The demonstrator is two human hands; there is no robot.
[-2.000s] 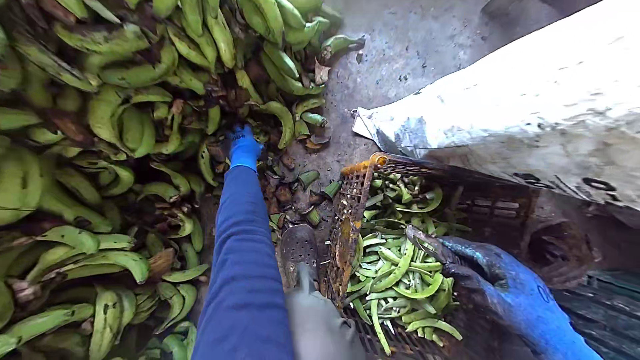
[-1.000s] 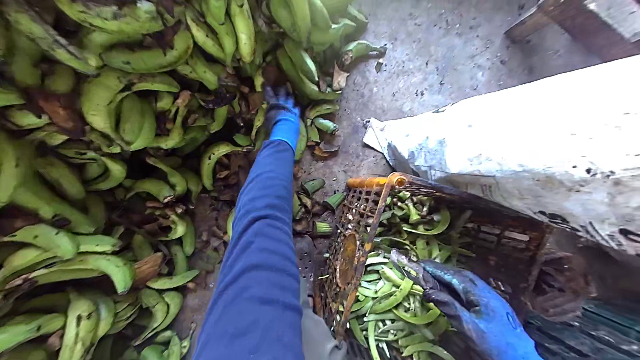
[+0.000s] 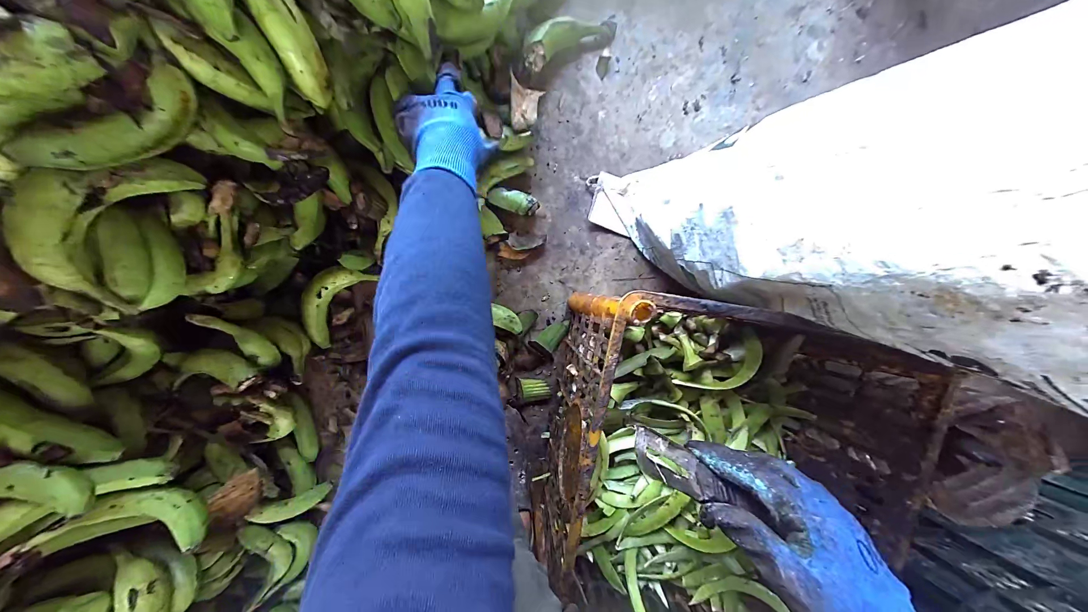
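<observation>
My left hand [image 3: 444, 127], in a blue knit glove with dark, stained fingers, reaches into the upper part of a heap of green plantains [image 3: 127, 255]. Its fingertips are hidden among the fruit, so its hold cannot be made out. My right hand [image 3: 765, 518], in a stained blue glove, is above the crate at lower right, its thumb and fingers close together around what may be a small dark tool, not clear. Below and beside it, green plantain peel strips [image 3: 646, 510] lie in a worn plastic crate [image 3: 591, 391] with an orange corner.
A large white sack [image 3: 850, 187] lies across the right side, against the crate's far edge. Cut green stem ends [image 3: 534, 390] and dry leaf bits are on the grey concrete floor [image 3: 578, 246] between heap and crate. Dark slatted crates [image 3: 1003, 561] stand at lower right.
My left hand has moved farther up and into the heap, away from the lower spot where it was two seconds ago. My right hand stays over the crate of peels. The view has shifted somewhat.
</observation>
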